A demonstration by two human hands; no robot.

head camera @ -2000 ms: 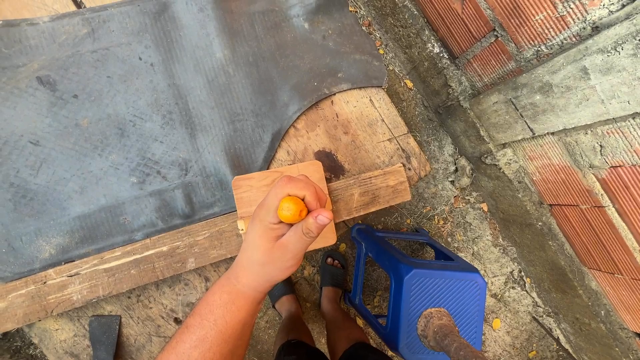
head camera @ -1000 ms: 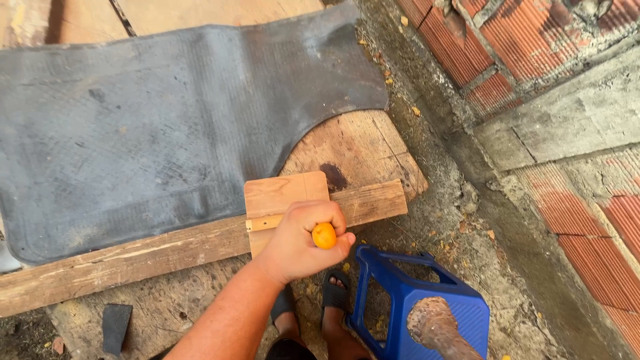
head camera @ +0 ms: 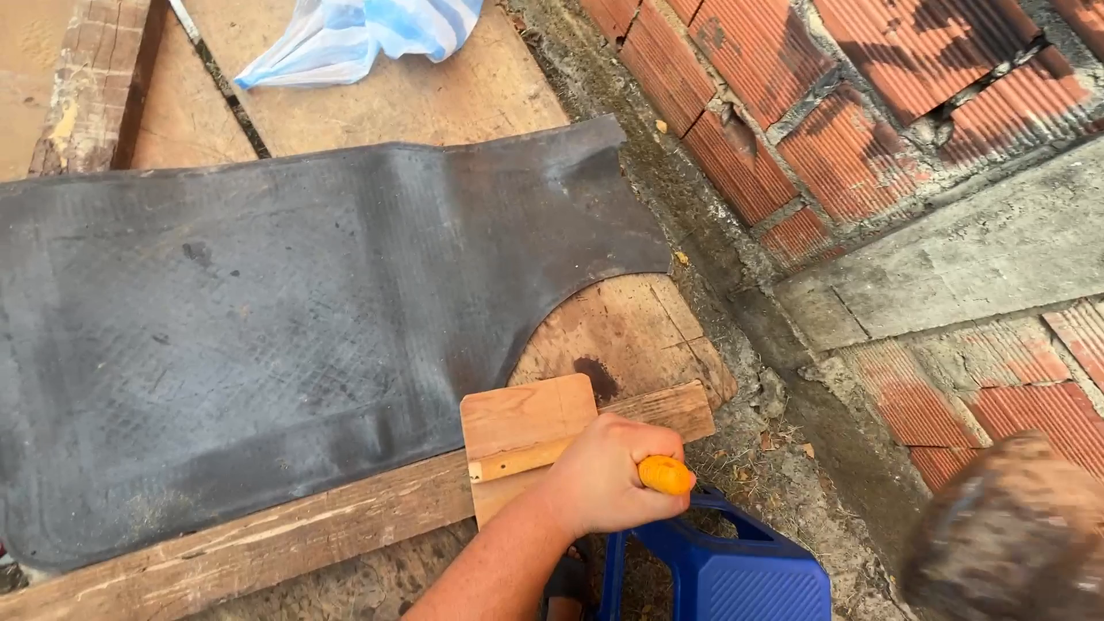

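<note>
My left hand (head camera: 614, 476) is closed in a fist around a tool's orange-yellow handle (head camera: 666, 475), seen end-on; the rest of the tool is hidden by the fist. Beneath and beside the fist lies a small wooden board (head camera: 528, 421) with rounded corners and a lighter wooden strip (head camera: 517, 457) across it. It rests by a long timber plank (head camera: 345, 530) and the curved cut edge of a dark rubber-like sheet (head camera: 310, 319). At the lower right looms a blurred brown, rough-surfaced mallet or club head (head camera: 1005, 530). My right hand is not in view.
A blue plastic stool (head camera: 750, 578) stands below my fist, near a sandalled foot (head camera: 565, 576). Wooden boards (head camera: 414, 112) lie under the sheet, with a striped plastic bag (head camera: 371, 39) on top. A brick wall (head camera: 828, 138) and concrete gutter run along the right.
The brown mallet or club head, in front of the stool earlier, has moved right, away from it. My left hand still grips the handle over the small board. The view has shifted, showing the bag.
</note>
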